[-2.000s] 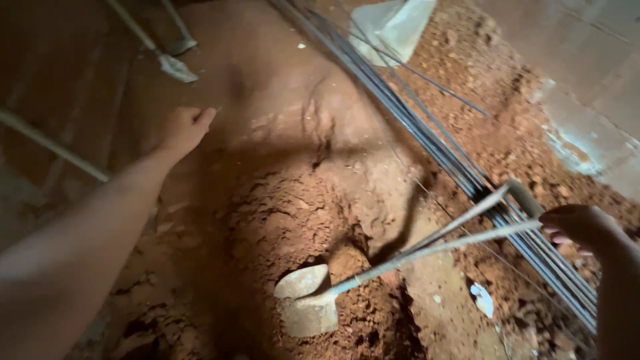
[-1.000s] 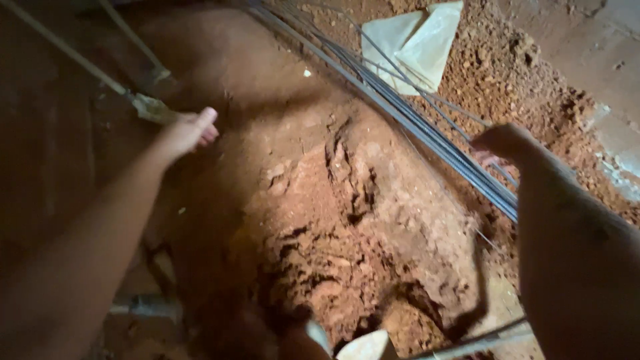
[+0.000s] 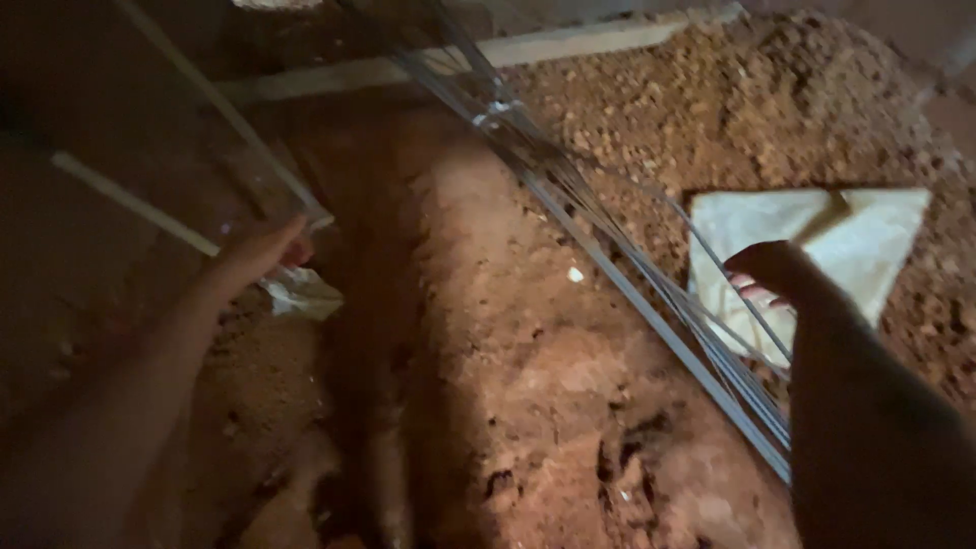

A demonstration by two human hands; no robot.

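My left hand [image 3: 284,248] is at the left, above the dim floor, near the dirt-caked metal head of a long-handled tool [image 3: 303,293]; nothing shows in its half-curled fingers. My right hand [image 3: 766,274] hovers at the right, over a pale flat sheet or bag [image 3: 808,229] lying on loose soil. Its fingers are apart beside one thin rod that arcs away from a bundle of long metal rods [image 3: 648,305]. Whether they touch that rod cannot be told. The bundle runs diagonally across reddish earth and is tied near its upper part.
A second long handle [image 3: 221,99] slants down at the upper left. Loose reddish soil [image 3: 648,107] is heaped at the upper right, with a pale board or ledge [image 3: 587,44] behind it. Uneven packed earth [image 3: 534,366] fills the middle, beside a dark shadowed strip.
My right hand was at the shovel's handle two seconds ago and is now away from it, by the rods and pale sheet. The view has shifted forward; the shovel is out of sight.
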